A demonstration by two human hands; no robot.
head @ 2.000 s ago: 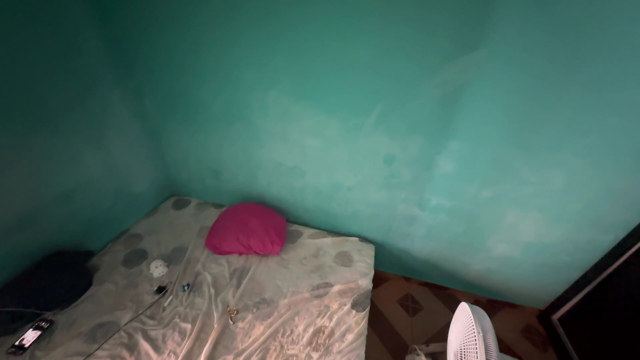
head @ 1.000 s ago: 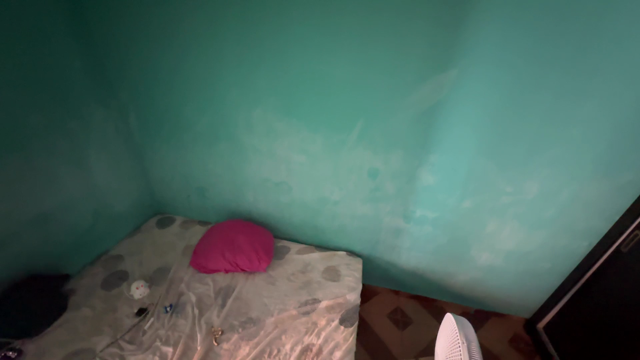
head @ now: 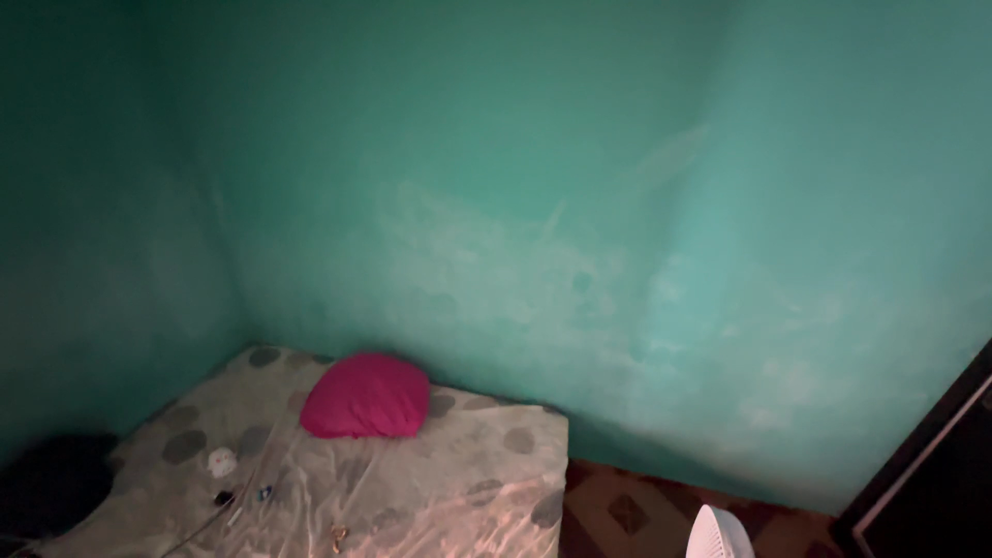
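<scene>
Neither my left hand nor my right hand shows in the head view. A bed (head: 457, 457) with a light sheet patterned in grey dots fills the lower left, against the green wall. On its far side, by the wall, lies a bright pink pillow (head: 368, 397). A small white object (head: 222, 462) rests left of the pillow, nearer to me. Close to it are a small black object (head: 223, 497) on a cord, a small blue item (head: 264, 493) and a small gold-coloured item (head: 339, 536).
A dark heap (head: 58, 480) is at the bed's left side. The top of a white fan (head: 718, 533) rises at the bottom right, over a patterned tile floor (head: 628, 511). A dark framed panel (head: 938, 480) stands at the right edge. The green wall (head: 496, 232) spans the background.
The view has shifted a little. The white device with a lit screen at the lower left two seconds ago is out of the frame.
</scene>
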